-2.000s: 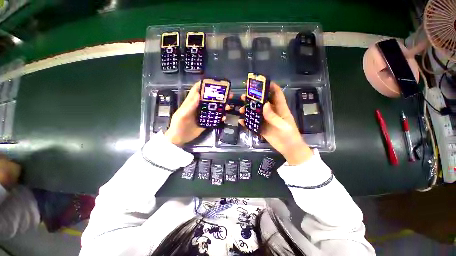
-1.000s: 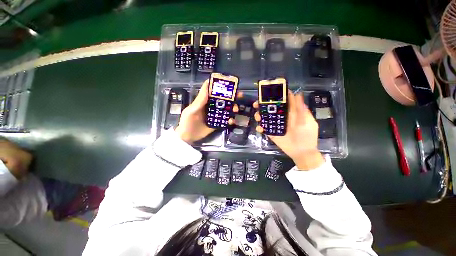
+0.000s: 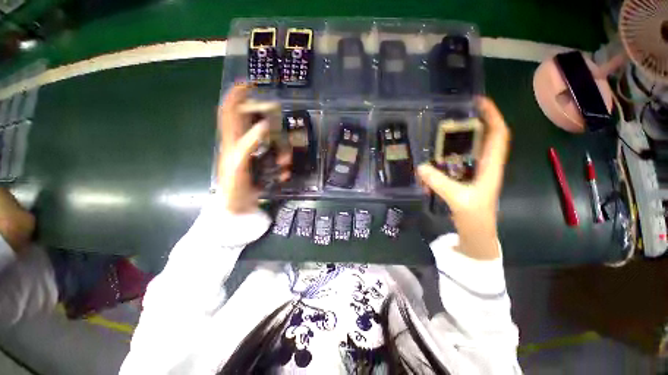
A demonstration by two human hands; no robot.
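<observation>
My left hand (image 3: 238,157) is at the lower left pocket of the clear blister tray (image 3: 319,192), fingers around a blurred keypad phone (image 3: 268,162). My right hand (image 3: 480,179) is at the lower right pocket and grips another keypad phone (image 3: 458,146) with a pale gold frame and dark screen. Between my hands several black phones lie face down (image 3: 347,154) in the lower row. In the upper row, two gold-framed phones lie screen up (image 3: 297,57) at the left, and several face-down phones (image 3: 450,64) lie further right.
Small dark labelled pieces (image 3: 323,228) lie in a row below the tray. A red marker (image 3: 563,186) and a thinner pen (image 3: 593,187) lie to the right, near a pink fan (image 3: 648,33) with a black smartphone (image 3: 582,88) on its base. Another person's hand (image 3: 13,218) is at the far left.
My hands have moved apart from the middle, each with its phone, to the outer lower pockets. The face-down phones between them are now uncovered. The whole view has shifted slightly.
</observation>
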